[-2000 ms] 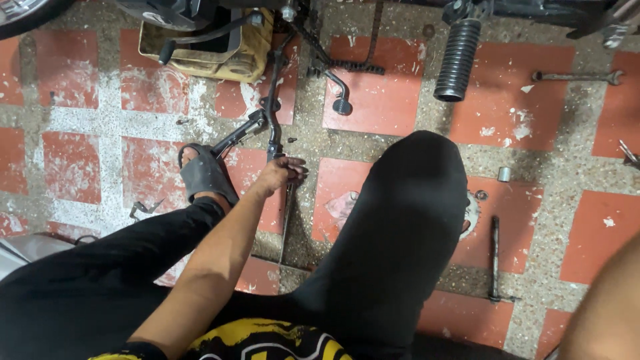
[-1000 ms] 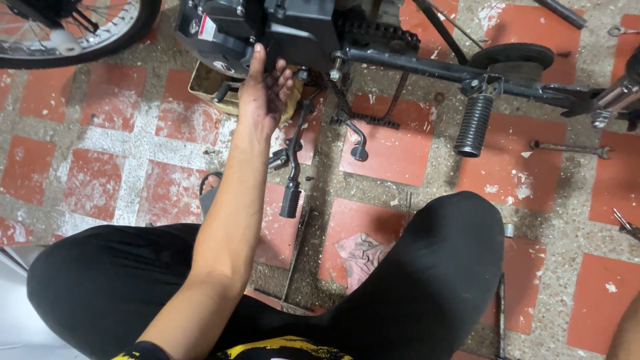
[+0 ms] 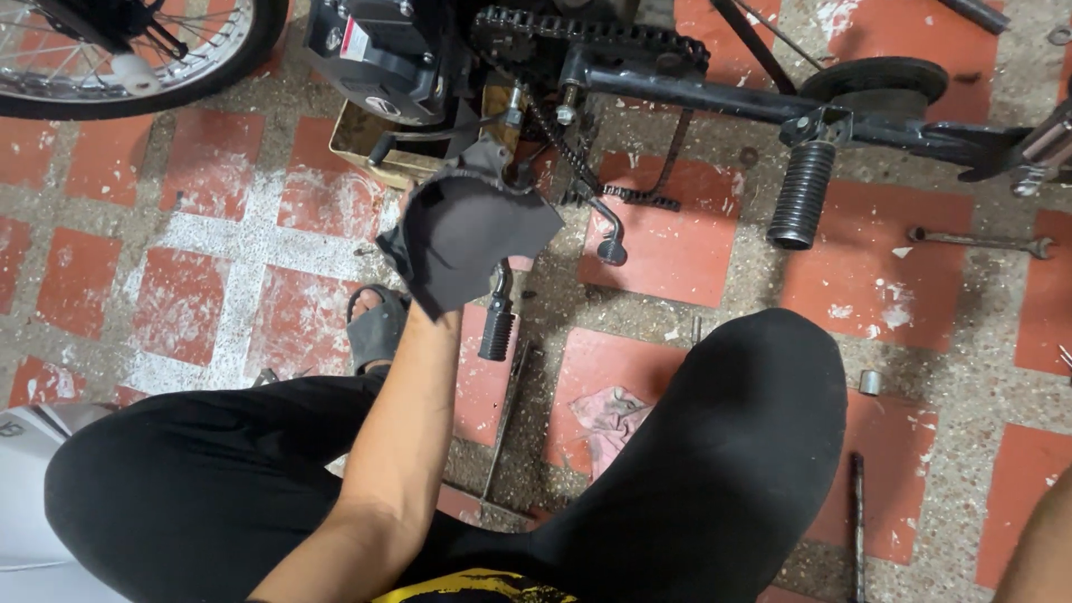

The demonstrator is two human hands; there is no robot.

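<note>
My left hand (image 3: 435, 325) holds a dark plastic or metal cover (image 3: 473, 230), probably an engine sprocket cover, its hollow side facing me. The cover hides most of the fingers. Behind and above it are the motorcycle's engine (image 3: 385, 67) and the drive chain (image 3: 586, 32), exposed around the front sprocket. One end of the chain hangs down to the floor. A pedal lever with a ribbed rubber (image 3: 497, 335) lies just below the cover. My right hand is outside the view; only bare skin, seemingly my right arm, shows at the lower right edge.
An open yellowish container (image 3: 356, 146) stands under the engine. A ribbed footpeg (image 3: 801, 197) juts from the frame tube (image 3: 703, 94). On the tiled floor lie a combination wrench (image 3: 980, 241), a socket (image 3: 870, 383), a dark bar (image 3: 857, 519), a pink rag (image 3: 611, 419) and a thin rod (image 3: 507, 419).
My left hand has moved from the floor up to the engine, then drawn back with the cover in it. The chain at the front sprocket is now uncovered. The view has shifted upward.
</note>
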